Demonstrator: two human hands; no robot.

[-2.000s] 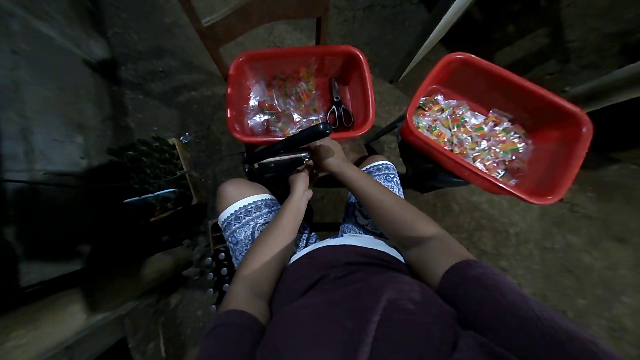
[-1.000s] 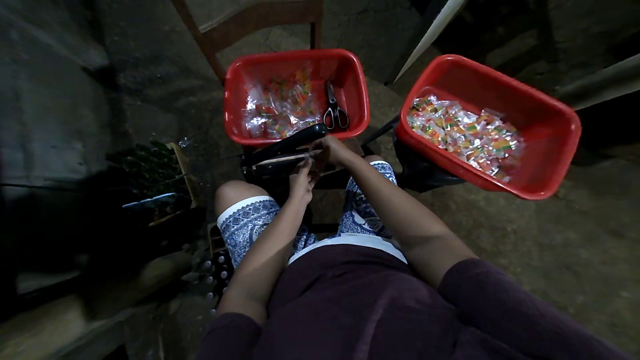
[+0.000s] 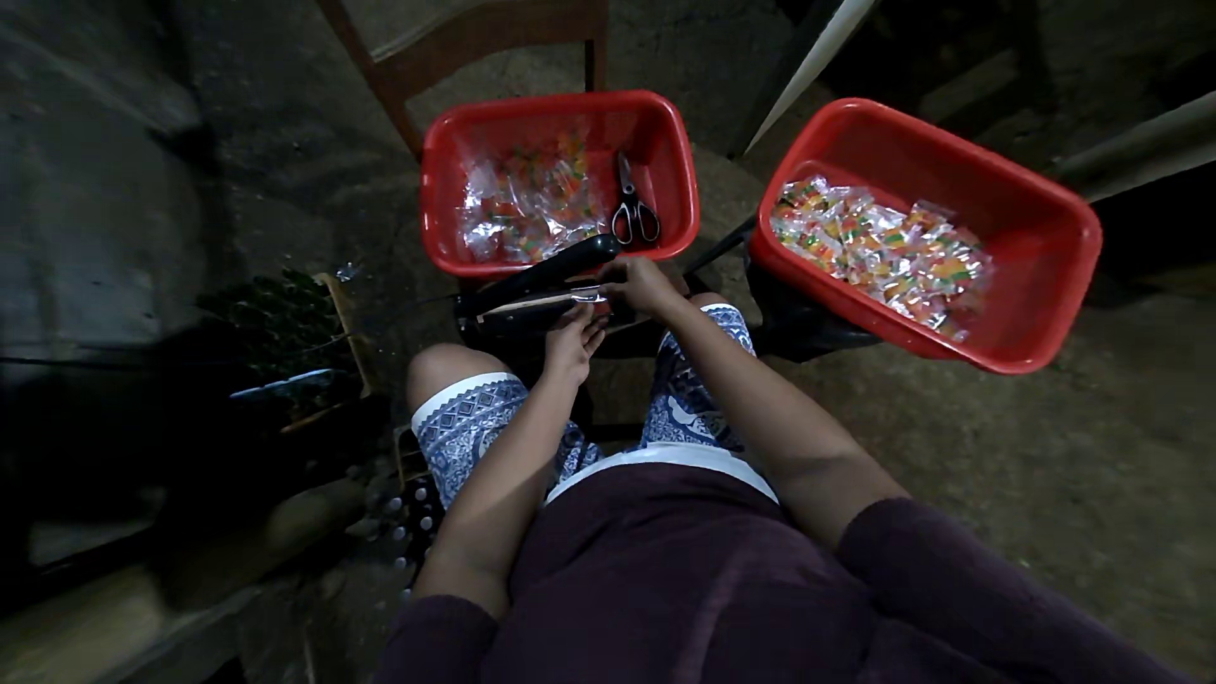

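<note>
A black hand-operated impulse sealer (image 3: 518, 309) lies across my knees, its arm (image 3: 570, 258) raised at an angle over the base. My left hand (image 3: 572, 344) and my right hand (image 3: 641, 285) meet at its right end, both with fingertips on a small clear plastic packet (image 3: 589, 294). Just beyond the sealer is a red plastic basin (image 3: 435, 204) with clear packets of colourful sweets (image 3: 532, 204) and a pair of scissors with dark handles (image 3: 632, 209). A second red basin (image 3: 1035, 204) at the right holds many small wrapped packets (image 3: 893, 247).
A wooden chair (image 3: 484, 33) stands behind the nearer basin. At the left, a crate (image 3: 347, 323) of dark bottle-like things sits low down. A dark support (image 3: 807, 313) is under the right basin. Pale slanting bars (image 3: 817, 62) cross the upper right.
The sealer's arm, lower over the base two seconds ago, now stands a little higher. My left hand has shifted slightly, and a clear packet now shows between my fingertips.
</note>
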